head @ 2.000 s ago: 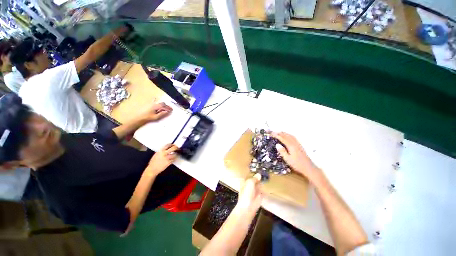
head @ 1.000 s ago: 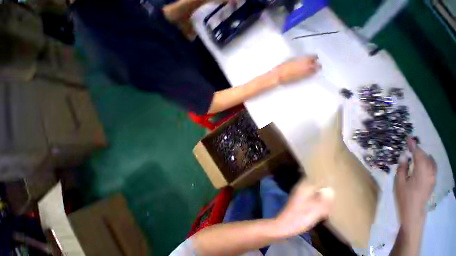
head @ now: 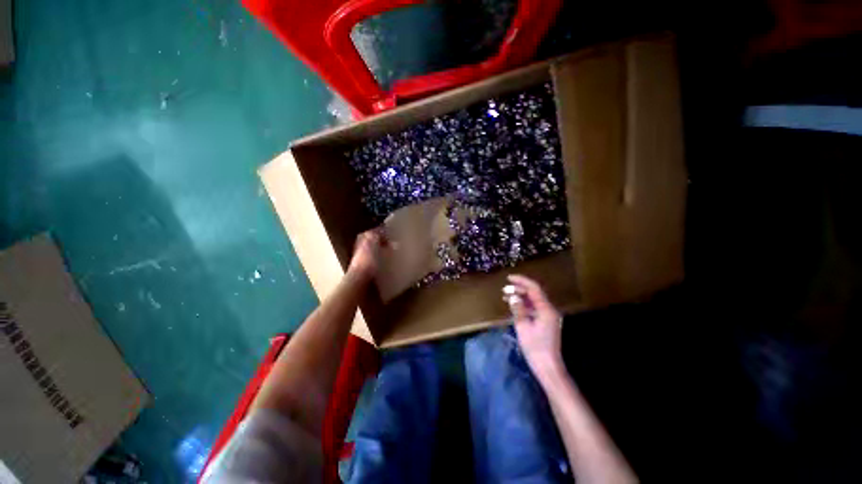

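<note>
A deep brown parts carton [head: 619,180] stands in front of me, holding a wide layer of small glittering dark components [head: 491,161]. My left hand [head: 370,253] is inside the carton's left side and grips a flat brown cardboard scoop [head: 411,244]. The scoop's far edge lies against the components, and some sit on or beside it. My right hand [head: 535,317] is at the carton's near edge, fingers curled, with pale finger cots; whether it holds anything is too small to tell.
A red plastic stool [head: 416,90] stands beyond the carton, and more red plastic shows by my left forearm. A flat printed cardboard box [head: 61,364] lies at the left on the green floor [head: 142,180]. My blue-clad legs are below the carton. The right side is very dark.
The view has turned from the bench down to the carton. The cardboard scoop has moved from the bench's edge into the carton in my left hand. My right hand has left the component heap.
</note>
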